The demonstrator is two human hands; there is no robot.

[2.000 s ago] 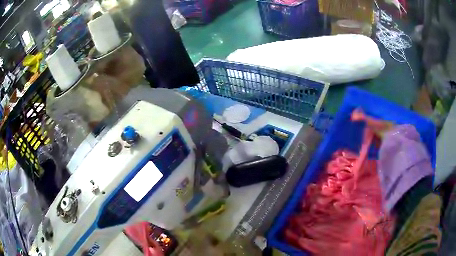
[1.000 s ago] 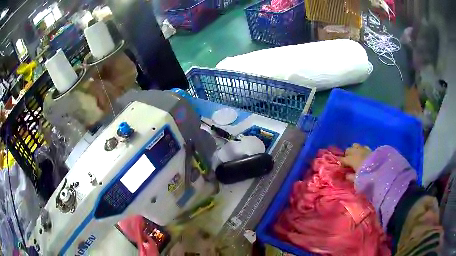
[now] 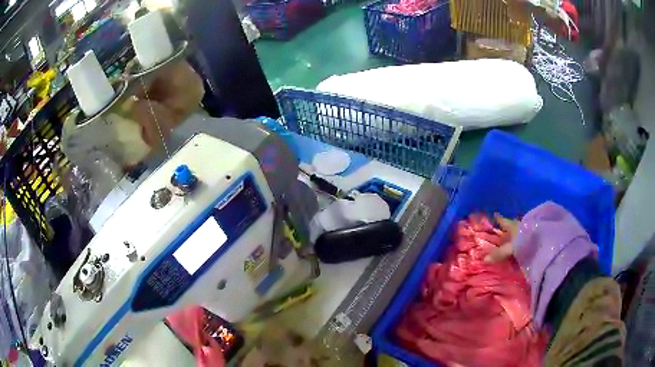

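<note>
Red-pink fabric strips (image 3: pixel 474 294) lie in a heap in a deep blue plastic bin (image 3: pixel 553 172) to the right of the machine. My right hand (image 3: pixel 505 240) is in the bin on the upper part of the heap, partly covered by a purple sleeve cover. Its fingers are spread over the strips; whether they grip any is not clear. A separate red-pink piece (image 3: pixel 192 330) hangs at the lower edge by the cream-white sewing machine head (image 3: pixel 215 165). My left hand is not in view.
A black oval case (image 3: pixel 359 241) and a white object lie on the table's right end. A blue basket (image 3: pixel 373 129) stands behind it, with a long white roll (image 3: pixel 438 93) on the green floor. White thread cones (image 3: pixel 90 82) stand behind the machine. Brown cloth is at the bottom.
Two seconds ago a red-pink strip was raised at my right hand above the bin. My right hand is now lower, at the heap, and no strip is raised. The view has shifted slightly.
</note>
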